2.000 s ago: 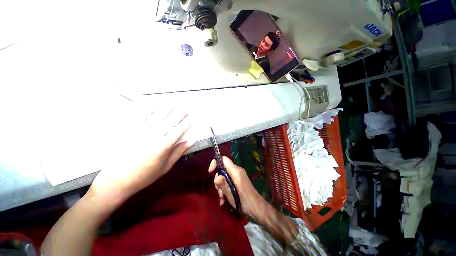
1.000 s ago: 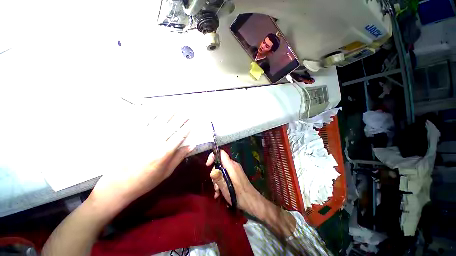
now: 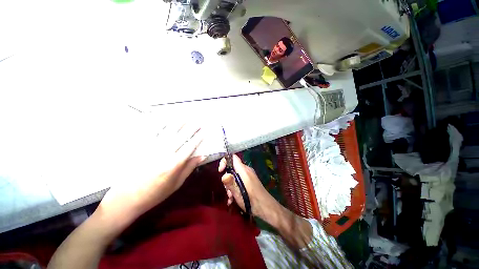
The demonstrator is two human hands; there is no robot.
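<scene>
White fabric (image 3: 84, 184) lies flat on the white table, mostly lost in glare; its lower left corner shows near the front edge. My left hand (image 3: 176, 155) lies palm down on it, fingers apart and overexposed at the tips. My right hand (image 3: 244, 184) holds black-handled scissors (image 3: 240, 187) just in front of the table edge. Their dark narrow blades point away from me, over the edge, to the right of my left fingers. Whether the blades touch fabric cannot be told.
A sewing machine (image 3: 336, 31) stands behind, with a smartphone (image 3: 278, 52) and a yellow scrap (image 3: 268, 75) on its bed. A red basket (image 3: 310, 184) of crumpled white pieces (image 3: 331, 173) is right of my knees. Dark red cloth (image 3: 210, 231) covers my lap.
My right hand and the scissors have moved slightly up and inward over the table edge since the earliest frame. My left hand stays nearly in place. A green shape now shows at the top edge.
</scene>
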